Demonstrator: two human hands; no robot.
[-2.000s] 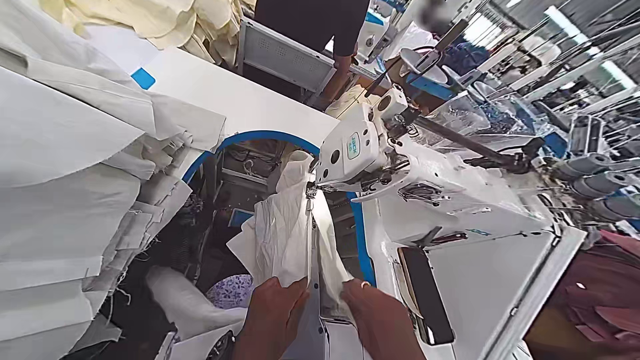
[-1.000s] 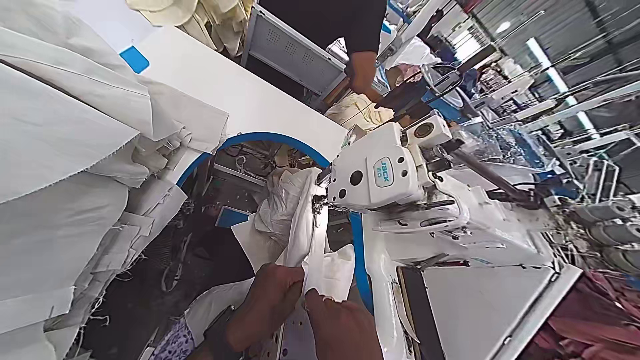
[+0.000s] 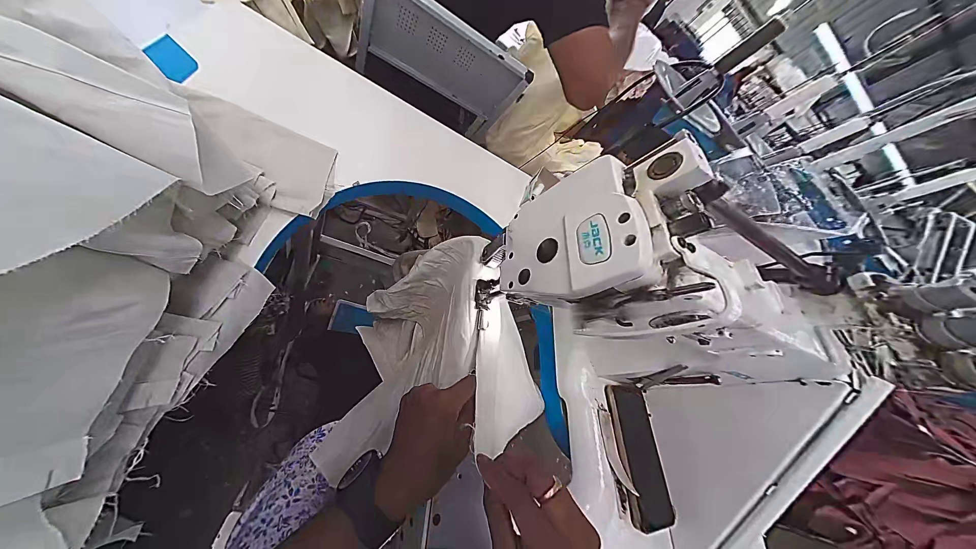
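Note:
White fabric (image 3: 435, 305) lies over the narrow arm of a white Jack sewing machine (image 3: 579, 244), running under its lit presser foot (image 3: 483, 293). My left hand (image 3: 431, 435), with a dark watch on its wrist, grips the fabric below the needle area, fingertips at the fold. Lower and to the right, my right hand (image 3: 526, 488), a ring on one finger, pinches the bottom corner of the same fabric. Part of the cloth hangs down on the left beside the machine arm.
Stacked off-white fabric pieces (image 3: 84, 328) with frayed edges cover the left side of the white table (image 3: 412, 122). A dark phone (image 3: 640, 457) lies right of my hands. Maroon cloth (image 3: 907, 473) is at lower right. A co-worker's arm (image 3: 587, 65) is near yellowish fabric (image 3: 534, 114).
My right hand has moved down to the fabric's lower corner, and my left hand now holds it higher up. The fabric below the presser foot lies flatter. The co-worker's arm has moved.

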